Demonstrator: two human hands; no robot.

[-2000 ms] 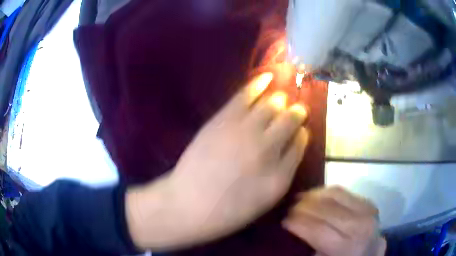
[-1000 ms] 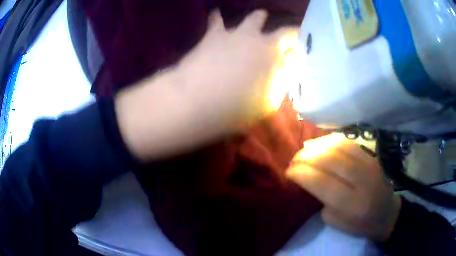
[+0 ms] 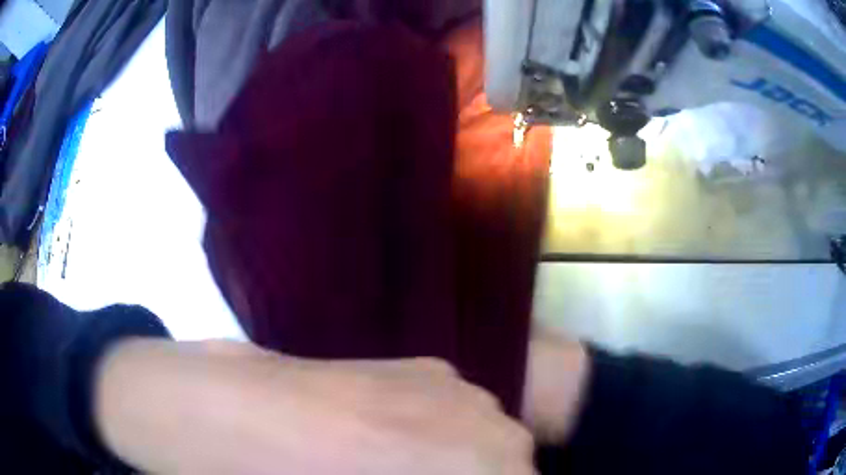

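Observation:
A maroon fabric panel point(image 3: 343, 195) lies on the white table and runs under the needle area point(image 3: 519, 130), where the lamp makes it glow orange-red. My left hand point(image 3: 334, 408) lies across the panel's near end, blurred, with its fingertips hidden at the bottom edge. My right hand point(image 3: 557, 385) is at the panel's right edge near the front, mostly hidden behind the cloth and my left hand. Whether either hand grips the cloth cannot be told.
The white sewing machine head point(image 3: 686, 56) with "JACK" lettering stands at the upper right. The yellow-lit machine bed point(image 3: 640, 204) is right of the cloth. Grey fabric point(image 3: 227, 60) lies behind the maroon panel, and a grey heap point(image 3: 70, 102) hangs at the far left.
Both hands have moved from near the needle toward the front edge. The maroon cloth, bunched one second ago, now lies flatter and straighter. The camera view has shifted too.

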